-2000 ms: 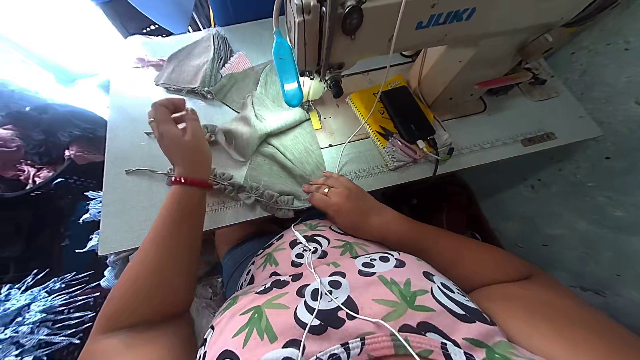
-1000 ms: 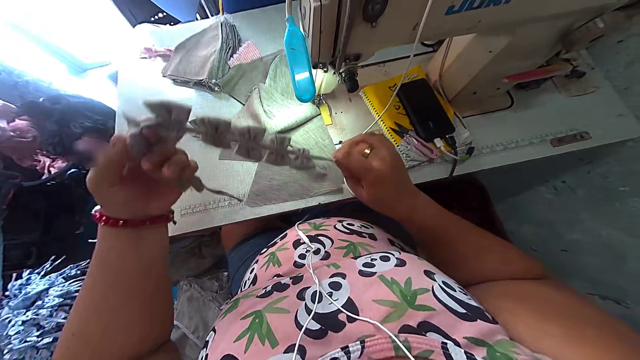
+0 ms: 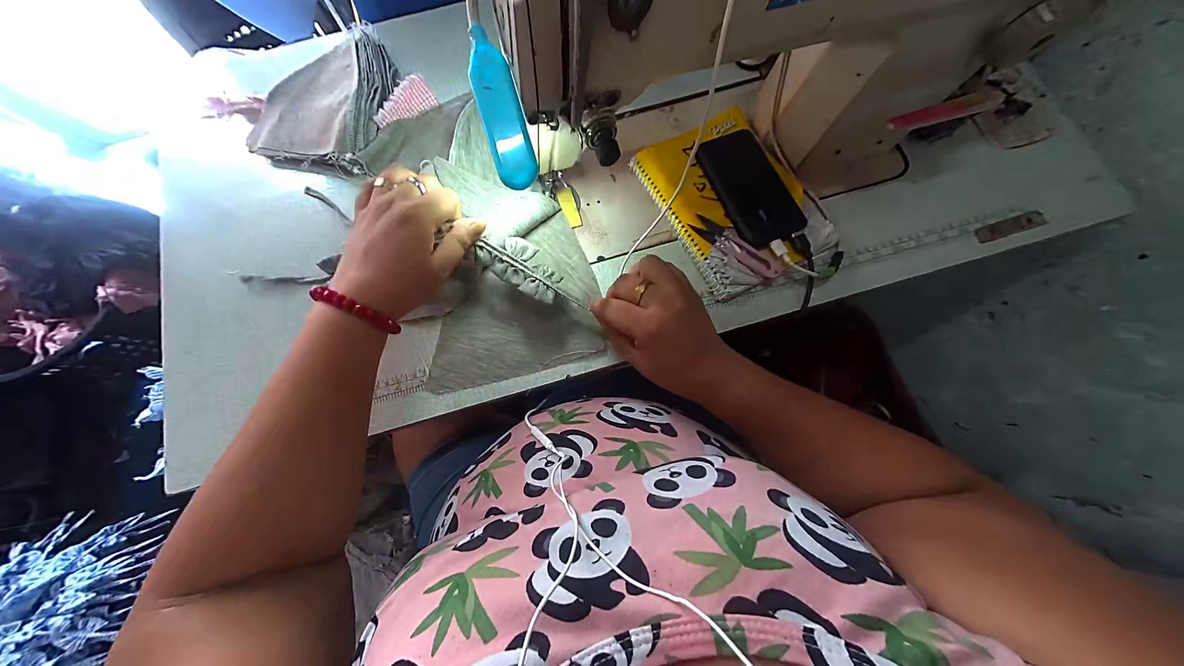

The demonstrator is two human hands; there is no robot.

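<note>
A gathered grey-green fabric strip (image 3: 520,268) stretches between my two hands over larger grey-green fabric (image 3: 518,342) on the sewing table. My left hand (image 3: 402,236) is closed on the strip's left part, its fingers partly hiding it. Loose tails of the strip lie left of that wrist. At the strip's right end, my right hand (image 3: 655,319) pinches it near the table's front edge. The presser foot area of the sewing machine (image 3: 560,180) stands just behind the fabric, with a yellow tag by it.
Stacked grey fabric pieces (image 3: 310,106) lie at the back left beside a pink checked scrap (image 3: 407,100). A blue plastic piece (image 3: 501,111) hangs before the machine head. To the right, a yellow spiral notebook (image 3: 675,194) carries a black phone or power bank (image 3: 751,185) with cables.
The strip, held up above the table a second ago, is now down over the larger fabric. My left hand has moved forward and right, towards the machine.
</note>
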